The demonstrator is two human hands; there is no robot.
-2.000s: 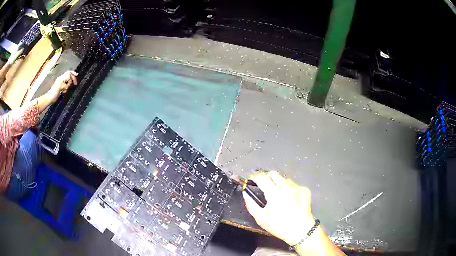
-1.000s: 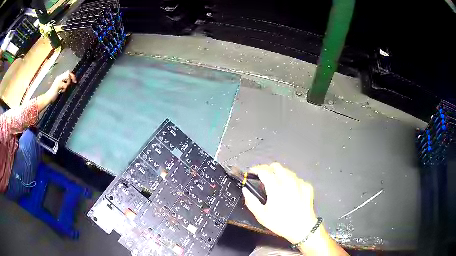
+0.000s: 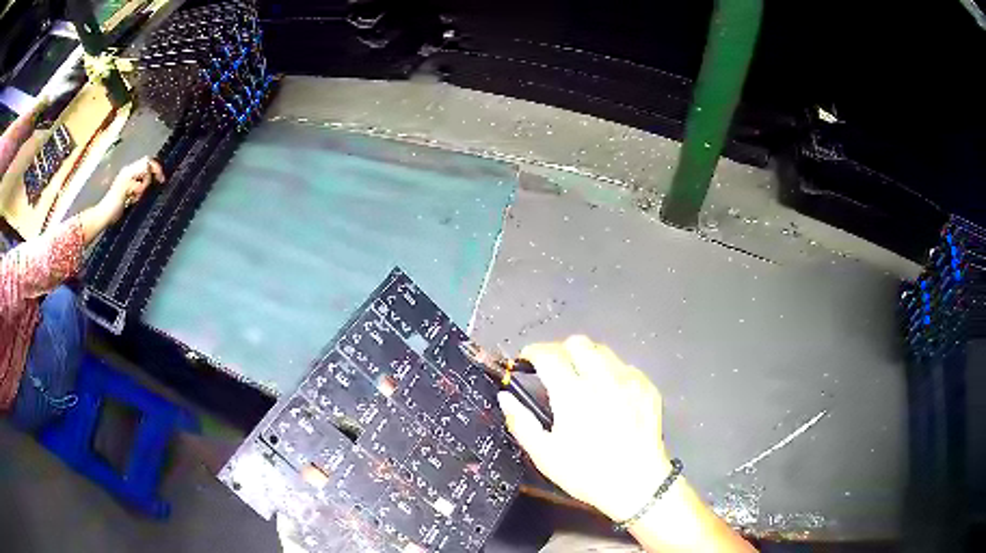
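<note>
A black circuit board panel (image 3: 400, 432) with white print and small orange and pale spots is held tilted over the bench's front edge, at the lower centre. My right hand (image 3: 589, 427), with a dark bracelet at the wrist, is closed around side cutters (image 3: 524, 394) with dark handles. The cutter jaws are at the panel's upper right edge; whether they touch it cannot be told. My left hand is mostly hidden under the panel; only a small bright patch (image 3: 290, 531), possibly part of it, shows at the panel's lower left edge.
Racked boards with blue parts stand at the far left (image 3: 222, 70) and right (image 3: 938, 292). A black rack rail (image 3: 162, 216) runs along the left. A green post (image 3: 714, 119) rises behind the grey mat (image 3: 692, 324). A person's arm (image 3: 108, 205) and a blue stool (image 3: 114, 432) are at the left.
The panel has shifted right and slightly down. My right hand has moved left and up with the cutters, whose jaws are now further along the panel's edge. The neighbour's other hand has moved.
</note>
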